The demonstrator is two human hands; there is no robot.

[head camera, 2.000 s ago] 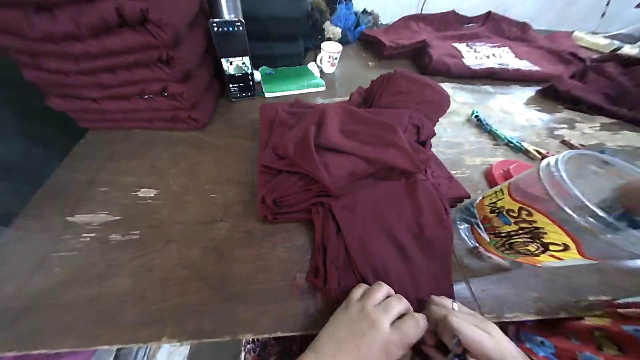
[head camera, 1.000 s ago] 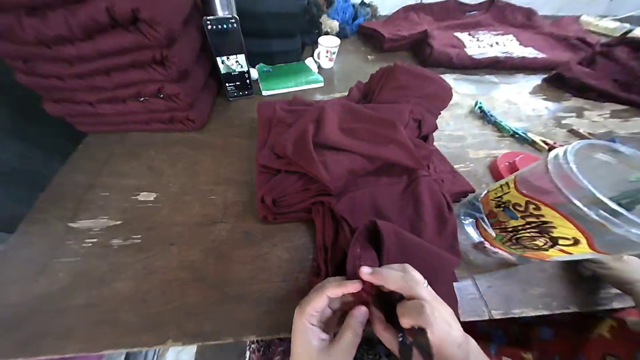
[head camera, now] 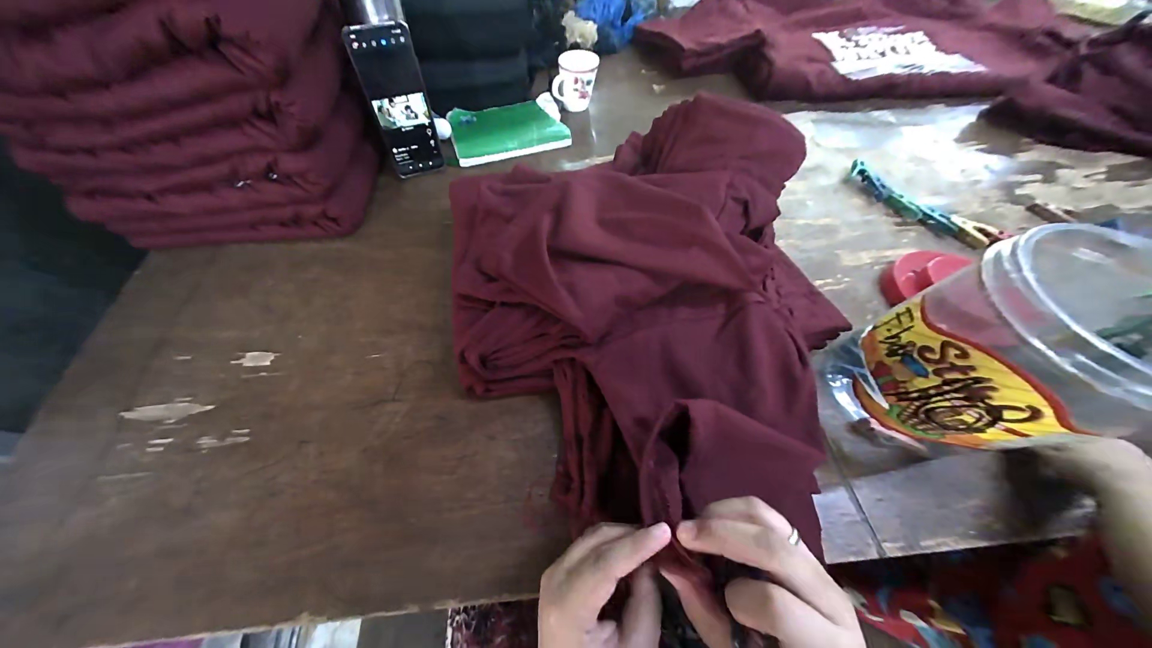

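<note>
Maroon garments (head camera: 621, 243) lie in a loose pile on the wooden table (head camera: 270, 450), with one part hanging toward the front edge. Near that edge, my left hand (head camera: 603, 585) pinches the cloth between thumb and forefinger. My right hand (head camera: 774, 576), with a ring on one finger, grips the same cloth just to the right, fingertips almost touching the left ones. A fold of the cloth stands up above both hands. Something dark shows in or under my right hand; what it is cannot be told.
Folded maroon cloth (head camera: 198, 126) is stacked at the left back, beside a propped phone (head camera: 393, 99), a green booklet (head camera: 510, 132) and a mug (head camera: 576, 79). At right are a clear plastic jar (head camera: 972, 378), a red lid (head camera: 922, 274), clothespins (head camera: 927, 211) and another person's hand (head camera: 1080, 477).
Two seconds ago my hands lay lower on the cloth's front edge; now they pinch a raised fold. Another person's hand has come in at the right, below the jar.
</note>
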